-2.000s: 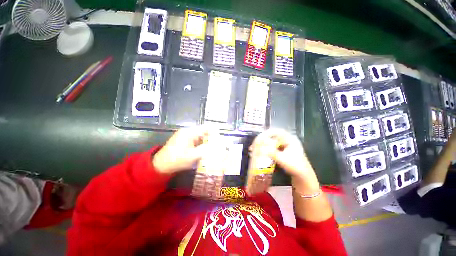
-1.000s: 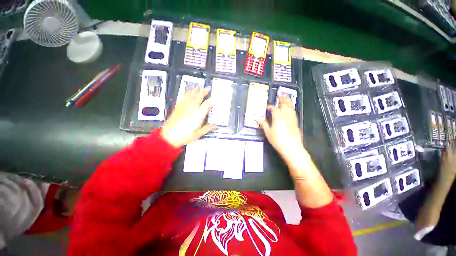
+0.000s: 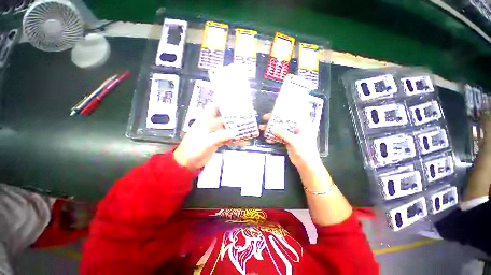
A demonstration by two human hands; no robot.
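My left hand (image 3: 203,138) holds a keypad phone (image 3: 237,105), keys toward me, its upper part washed out by glare. My right hand (image 3: 293,140) holds another keypad phone (image 3: 284,107), also glaring. Both are over the near row of a clear blister tray (image 3: 141,115). The tray's far row holds a white phone back (image 3: 172,43), three yellow-edged phones and a phone with red keys (image 3: 279,56). The near row shows a phone back (image 3: 162,101) at left and phones partly hidden by my hands at its second and right pockets.
White flat rectangles (image 3: 242,169) lie at the near edge. A red pen (image 3: 102,95) and a pale pen (image 3: 91,96) lie left, below a white fan (image 3: 53,25). A second tray (image 3: 370,161) of phone backs is right. Another person's arm (image 3: 481,172) is far right; a sleeve shows lower left.
Since one second ago, both hands have moved to the middle pockets and lifted a phone each. Earlier, the hands held two phones near the front edge; the second and right near pockets were empty then.
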